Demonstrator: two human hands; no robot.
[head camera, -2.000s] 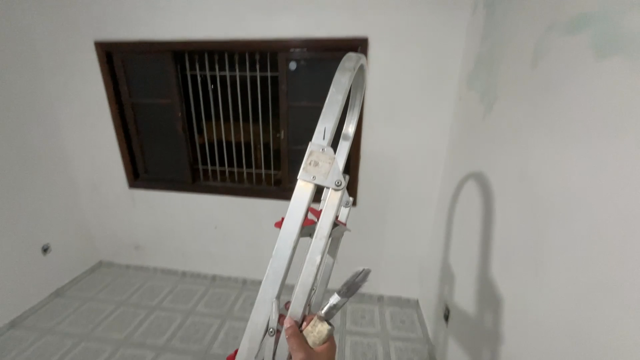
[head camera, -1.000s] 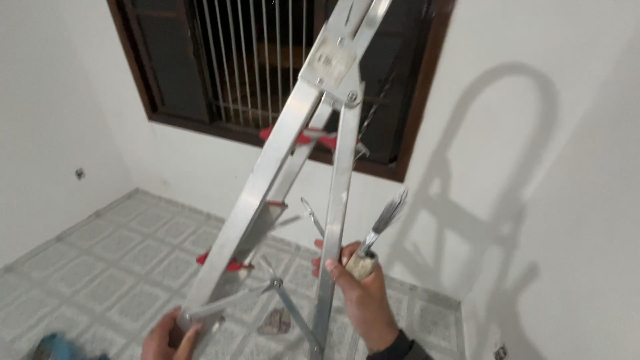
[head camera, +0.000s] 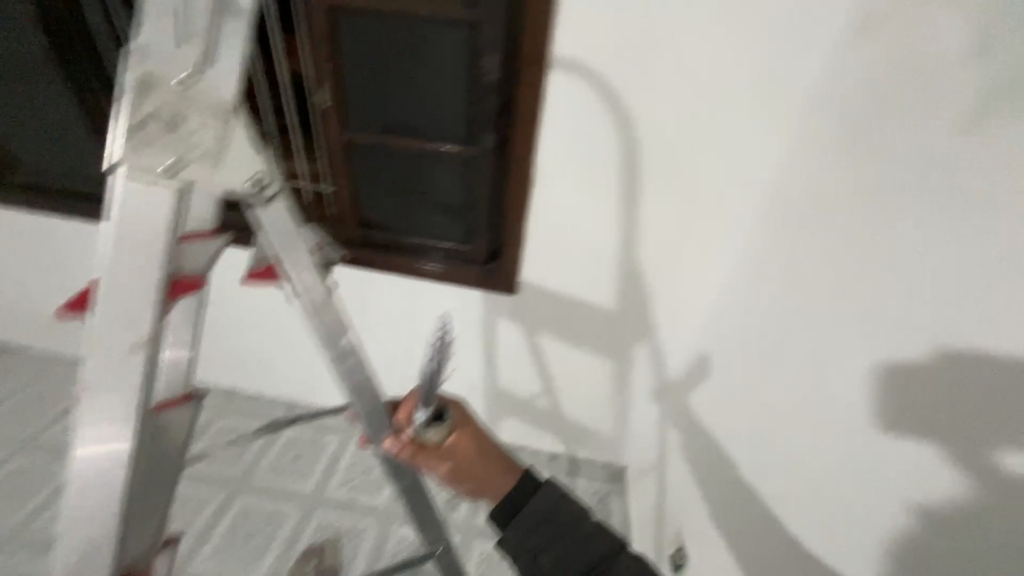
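Note:
An aluminum stepladder (head camera: 120, 384) with red-edged steps stands at the left, its legs spread apart. My right hand (head camera: 452, 448), in a dark sleeve, is closed around the ladder's thin rear leg (head camera: 340, 344). The same hand holds a paintbrush (head camera: 436, 368), bristles up, against that leg. A thin metal tool (head camera: 296, 420) sticks out to the left from behind the hand; blur hides its kind. My left hand is out of view.
Behind the ladder is a brown-framed window (head camera: 520, 184) with bars. The white wall (head camera: 720, 200) at the right carries shadows of the ladder and a person. Patterned tiles cover the floor (head camera: 264, 512). A wall outlet (head camera: 678, 558) sits low near the corner.
The ladder's legs have spread wider apart. My left hand, on the ladder one second ago, has left the view. My right hand still grips the rear leg with the brush. The view has shifted.

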